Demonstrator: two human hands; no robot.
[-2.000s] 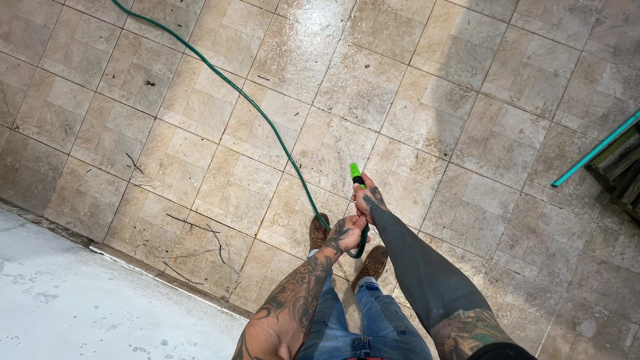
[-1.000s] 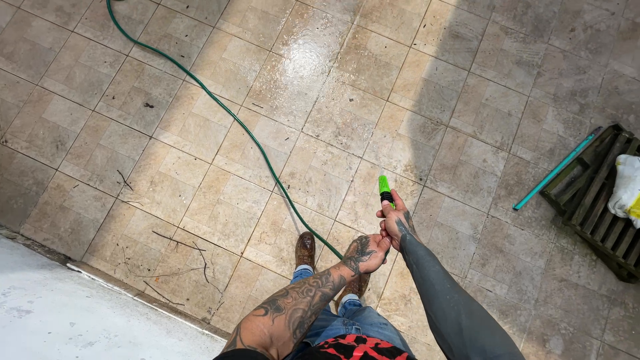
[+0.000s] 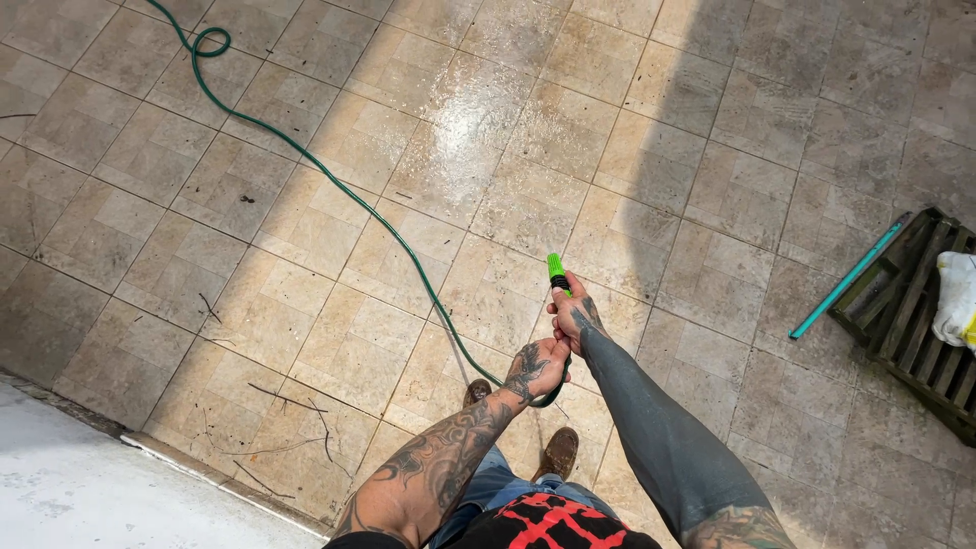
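My right hand (image 3: 573, 311) is closed around a green and black hose nozzle (image 3: 556, 267), whose tip points away from me. Just below and left of it, my left hand (image 3: 545, 366) grips the green garden hose (image 3: 396, 232) close behind the nozzle. A loop of hose hangs under my left wrist, and the rest runs over the floor to the upper left, with a small coil in it. Water sprays from the nozzle onto the floor tiles (image 3: 526, 179), which glisten ahead of it. My fingers partly hide the nozzle's rear end.
At the right lies a slatted wooden pallet (image 3: 907, 305) with a white and yellow bag (image 3: 957, 297) on it. A teal pole (image 3: 846, 278) leans or lies beside it. Thin twigs (image 3: 324, 427) lie at the lower left, near a white wall (image 3: 114, 480). My boots stand below my hands.
The view has shifted, bringing more of the pallet and the bag into sight than two seconds ago. Both hands keep their hold. A small hose coil now shows at the upper left.
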